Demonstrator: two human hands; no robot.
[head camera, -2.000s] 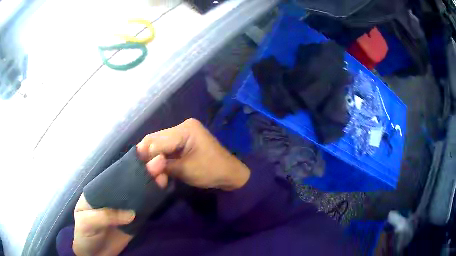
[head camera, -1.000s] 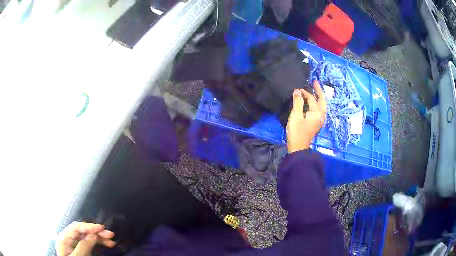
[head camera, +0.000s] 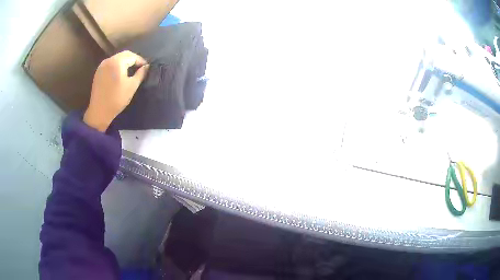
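Note:
A stack of dark grey cut fabric pieces (head camera: 170, 93) lies at the left end of the white sewing table. My left hand (head camera: 118, 82) reaches onto it from the left, with thumb and fingertips pinched together at the fabric surface. Whether the fingertips hold a piece of cloth cannot be told. My right hand is not in view.
Scissors with green and yellow handles (head camera: 455, 188) lie at the table's right. The sewing machine (head camera: 427, 98) is at the upper right, washed out by glare. A brown cardboard piece (head camera: 68, 60) is behind the stack. The ridged grey table edge (head camera: 246, 210) curves along the front.
The view has swung from the blue crate and its dark heap to the table's left end. My left hand is now at the fabric stack. My right hand, earlier over the crate, has left the picture.

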